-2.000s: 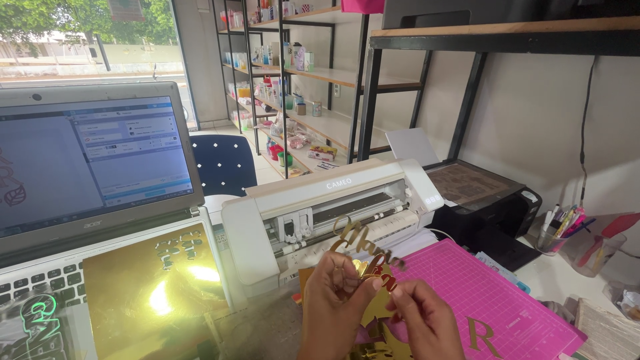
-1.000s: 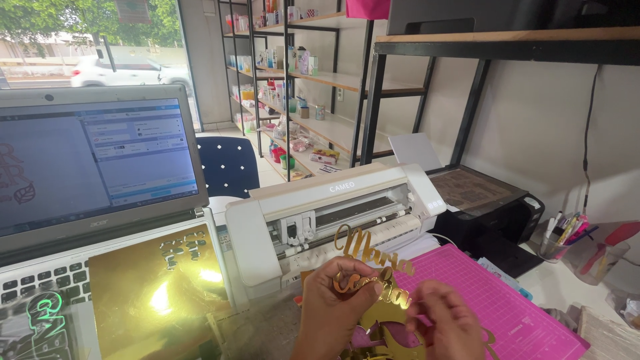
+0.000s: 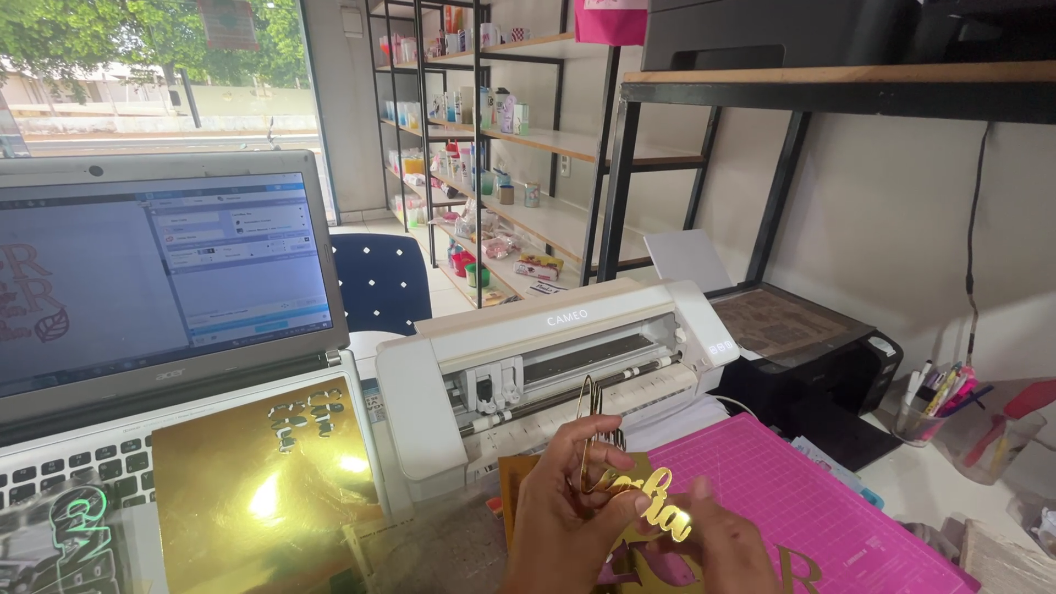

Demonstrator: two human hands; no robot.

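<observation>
My left hand [image 3: 569, 511] holds a gold mirror-finish lettering cutout [image 3: 660, 503] between thumb and fingers, in front of the cutting machine [image 3: 561, 318]. A second looped gold part stands edge-on among its fingers; whether the two are joined cannot be told. Close to the lettering's right end is my right hand [image 3: 718, 536], blurred, its grip unclear. Below both hands lie gold cut sheets, partly hidden, over a pink cutting mat [image 3: 767, 478]. A gold letter R [image 3: 799, 569] rests on the mat.
A laptop [image 3: 165, 272] stands at left, with a gold sheet [image 3: 264, 487] and a clear bag over its keyboard. A black printer [image 3: 808, 355] is behind the mat. Pens in a cup [image 3: 920, 421] and a clear cup [image 3: 1002, 445] stand at right. Shelves rise behind.
The gold lettering has turned in my left hand, so its upper part now shows edge-on. My right hand, lower right of the lettering a second ago, is now beside its right end.
</observation>
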